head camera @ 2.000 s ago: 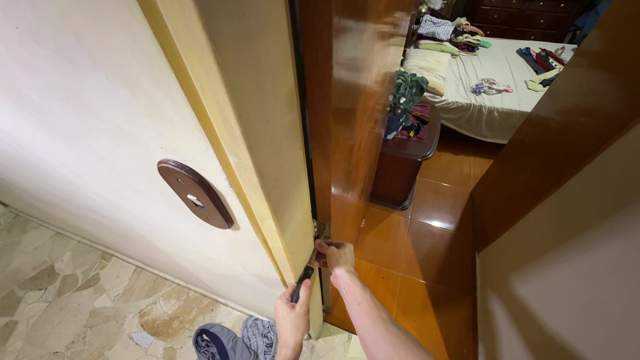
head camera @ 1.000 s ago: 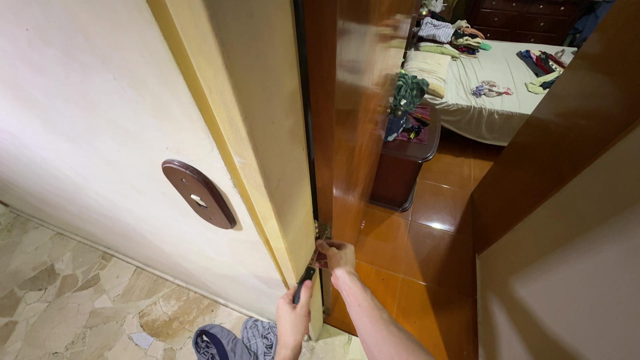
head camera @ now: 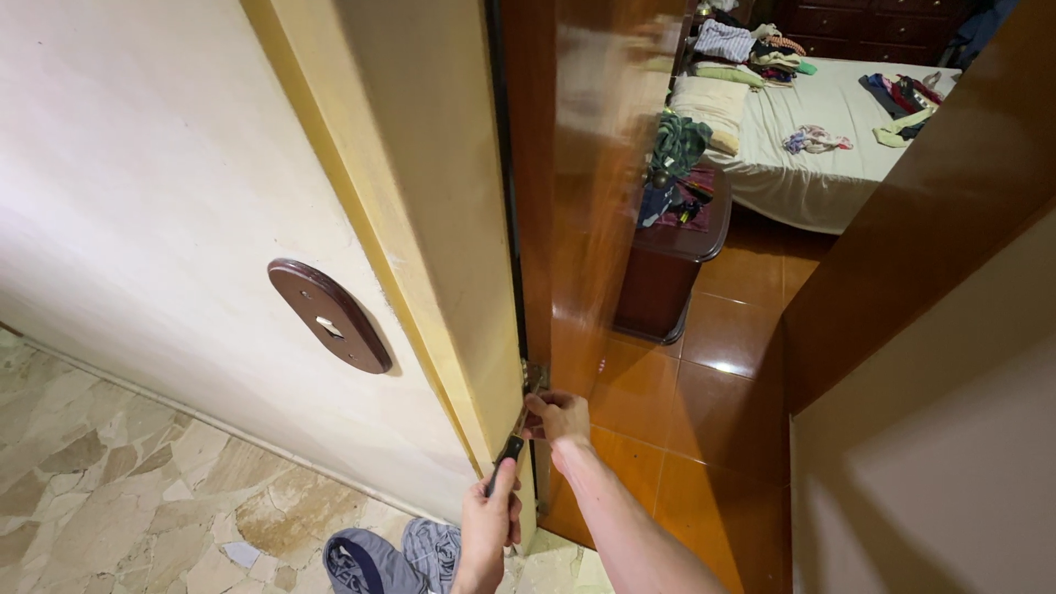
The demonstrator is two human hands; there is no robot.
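Note:
My left hand (head camera: 493, 513) is closed around the black handle of a screwdriver (head camera: 510, 453), whose shaft points up toward the door edge. My right hand (head camera: 563, 417) is at the tool's upper end, thumb and fingers pinched close to a metal door hinge (head camera: 535, 376); whether they hold the shaft or a small part cannot be told. The hinge sits between the cream door frame (head camera: 450, 272) and the glossy brown wooden door (head camera: 569, 247). The tool's tip is hidden near the fingers.
A brown oval switch plate (head camera: 330, 316) is on the wall at left. Grey slippers (head camera: 363, 561) rest on the stone floor (head camera: 181, 495). Beyond the door stand a dark nightstand (head camera: 660, 285) and a bed (head camera: 792, 181) with clothes on it. A brown wooden panel (head camera: 899, 239) rises at right.

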